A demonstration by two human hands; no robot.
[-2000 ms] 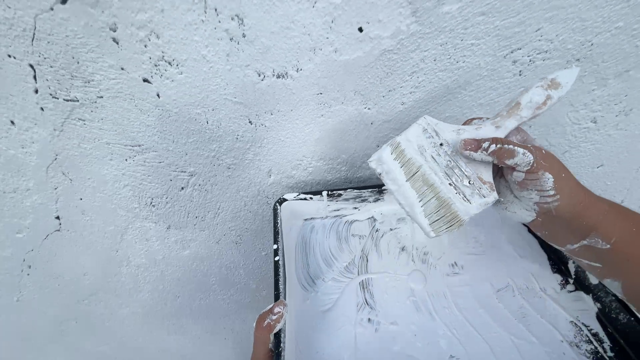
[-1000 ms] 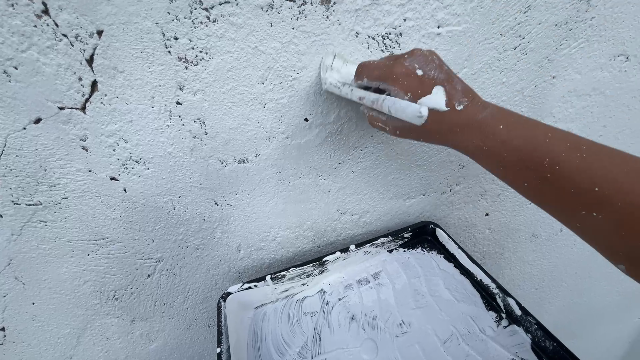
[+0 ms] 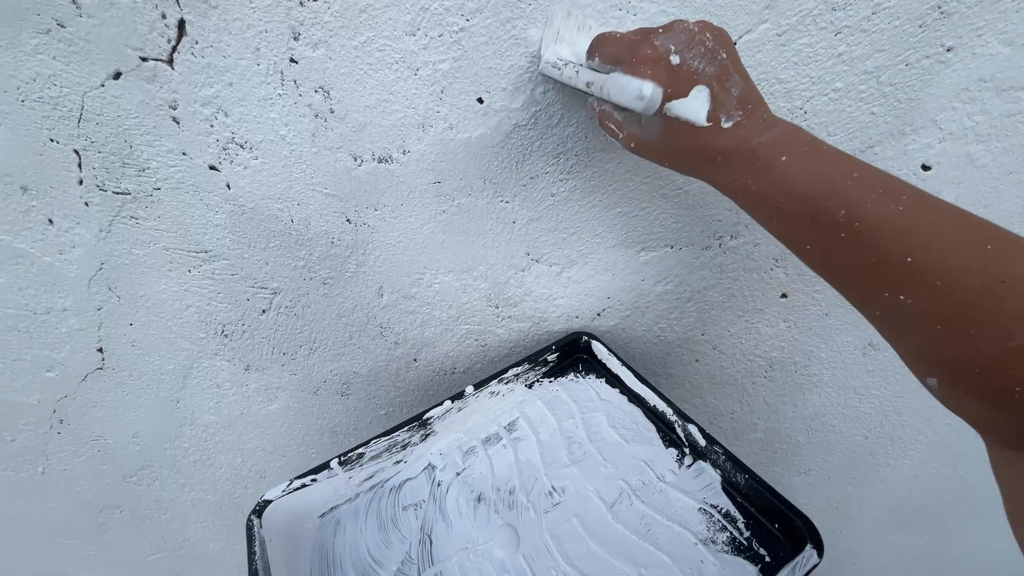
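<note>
My right hand (image 3: pixel 680 96), spotted with white paint, grips the handle of a wide, paint-covered paintbrush (image 3: pixel 572 60) at the upper middle of the head view. The bristles lie against the rough white wall (image 3: pixel 360 240). Below the hand, a black plastic paint tray (image 3: pixel 580 344) coated with thick white paint (image 3: pixel 552 472) is tilted in front of the wall, its lower part cut off by the bottom edge. My left hand is outside the view.
Cracks (image 3: pixel 178 40) and small dark pits run through the wall at the upper left. Another dark hole (image 3: pixel 926 167) shows at the right, above my forearm.
Two seconds ago the brush was over the tray; my right hand has moved up and away with it, to the wall. My left hand, at the tray's edge then, has left the view.
</note>
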